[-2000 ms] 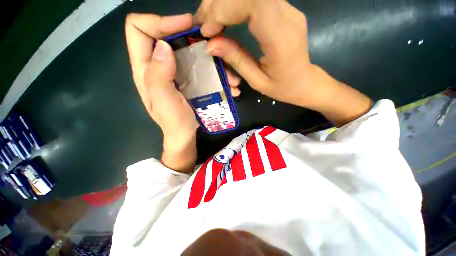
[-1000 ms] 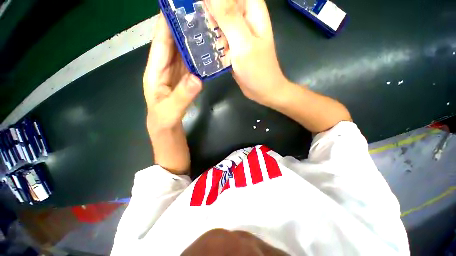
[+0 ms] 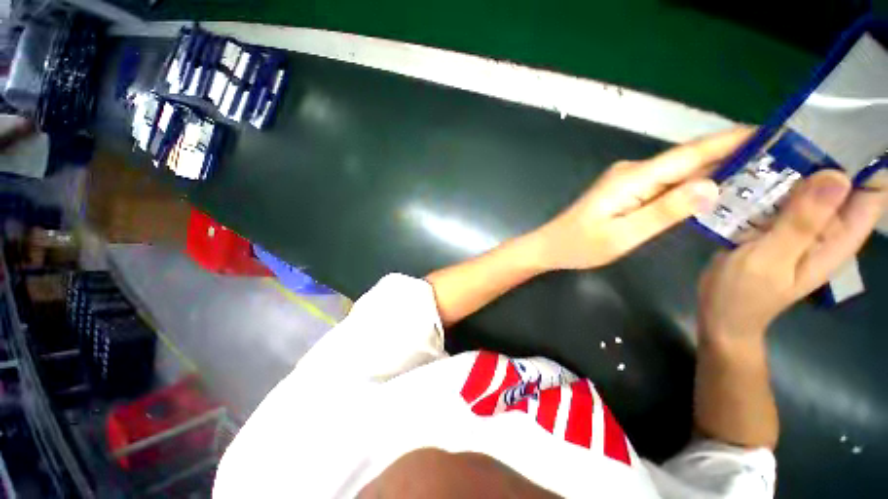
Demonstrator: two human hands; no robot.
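A dark-blue handheld unit [image 3: 755, 195] is held tilted at the upper right, partly cut off by the picture's edge. Its large pale panel [image 3: 849, 102] is at the far end and its patterned white-grey keypad section is nearest me. My left hand [image 3: 652, 200] holds the unit along its left side, with the thumb at the near left edge. My right hand [image 3: 789, 249] holds the right side, with the thumb over the keypad's edge. Part of another blue and white unit [image 3: 845, 283] shows on the bench behind my right hand.
Stacked blue and white units [image 3: 226, 78] stand in two rows at the dark-green bench's left end. A pale rail [image 3: 467, 76] separates the bench from the green belt. White specks [image 3: 613, 343] lie before me. Red stools [image 3: 216, 244] and black crates [image 3: 109, 326] are at the left.
The view has swung left, so the stacks appear higher and the hands farther right. The unit's silvery inner face showed earlier; now its pale panel and keypad section face me. Both hands still hold it.
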